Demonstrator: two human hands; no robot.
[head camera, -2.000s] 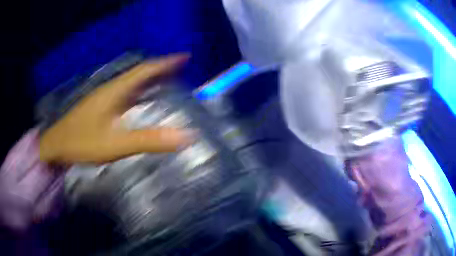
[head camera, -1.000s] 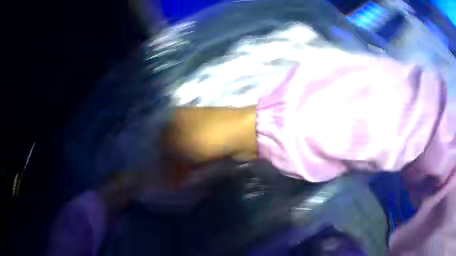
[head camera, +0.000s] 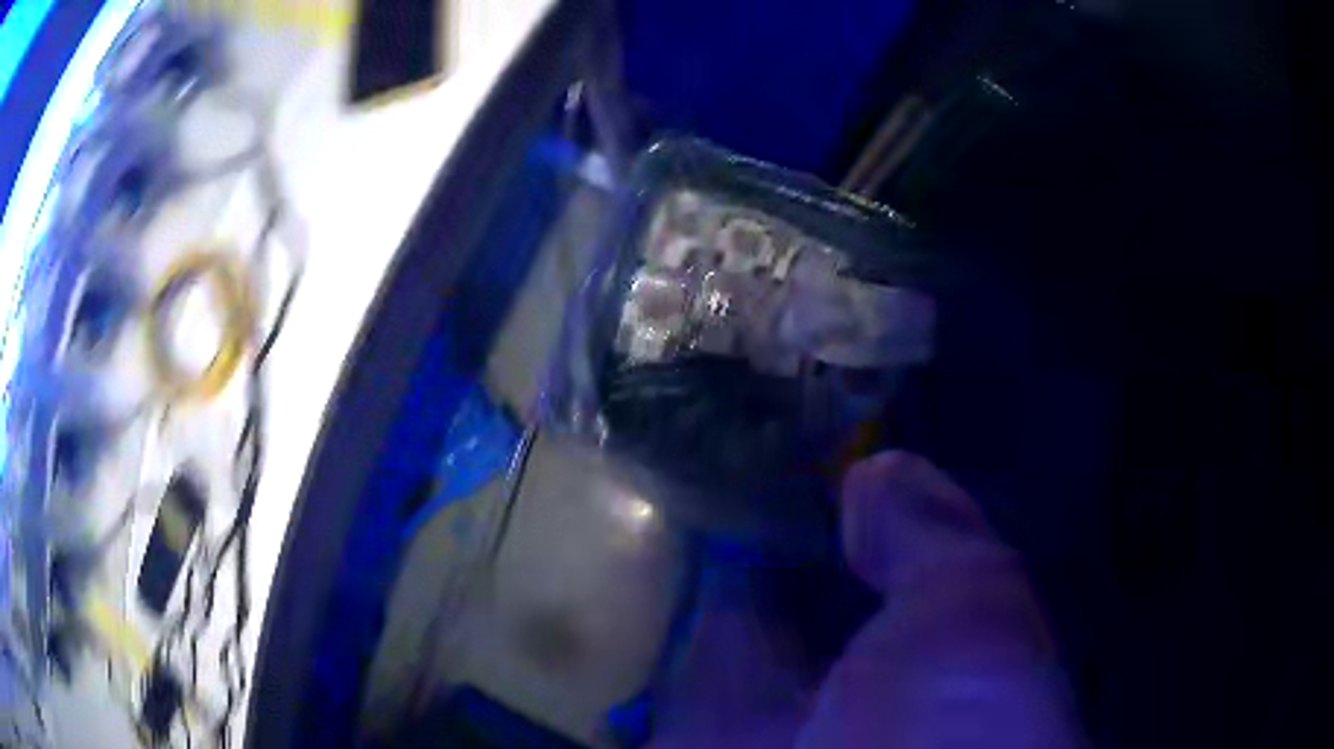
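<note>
A dark-lined crate (head camera: 761, 439) with several small white units (head camera: 688, 293) inside is at the middle of the view. The units show squarish recessed faces. One hand, apparently my right hand (head camera: 936, 585), reaches in from the bottom, dim and blurred, at the crate's near side. Its fingers are partly lost in shadow, and I cannot tell whether it holds anything. My left hand cannot be made out. A dim pinkish shape, perhaps a sleeve, is beside the visible hand.
The white table (head camera: 329, 190) curves down the left side. It carries a yellow tape roll (head camera: 198, 325), black rectangular items (head camera: 173, 542) and thin dark cables. Pale rounded surfaces (head camera: 556, 571) and blue material (head camera: 476, 446) are between table and crate. The right side is very dark.
The view has swung, so the table now shows at the left. The bright pink sleeve and bare forearm across the middle are gone. A hand now shows at the lower right of centre.
</note>
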